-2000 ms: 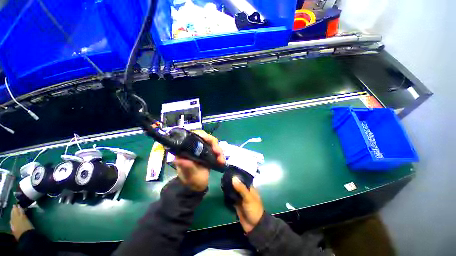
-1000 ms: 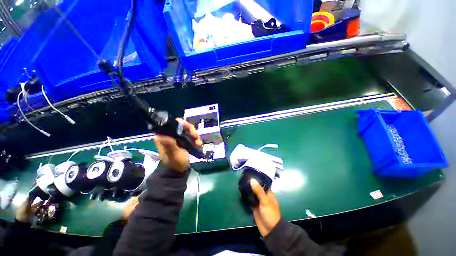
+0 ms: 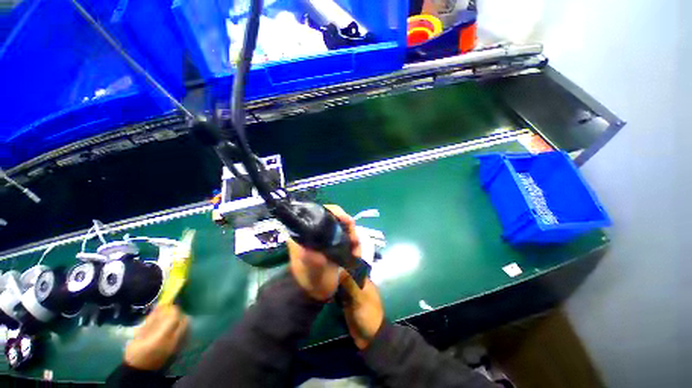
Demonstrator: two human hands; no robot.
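Observation:
My left hand [image 3: 315, 265] is closed around the black electric screwdriver [image 3: 320, 231], which hangs from a dark cable and tilts down to the right. My right hand [image 3: 363, 307] is just below it, on the black head of a camera [image 3: 372, 241]. The camera is mostly hidden behind the screwdriver and my hands; part of its white housing and a short white lead show. The screwdriver's tip is hidden. The silver-white screw feeder [image 3: 254, 189] stands behind my left hand.
Another person's hand [image 3: 157, 337] holds a yellow slim item [image 3: 178, 267] at the left. Several cameras [image 3: 114, 279] stand in a row there. A small blue bin [image 3: 540, 198] sits at the bench's right end. Large blue bins [image 3: 326, 64] are on the rack behind.
The screwdriver has moved from the feeder back to the camera in my right hand. The other person's hand has come in from the left with the yellow item. The view has shifted.

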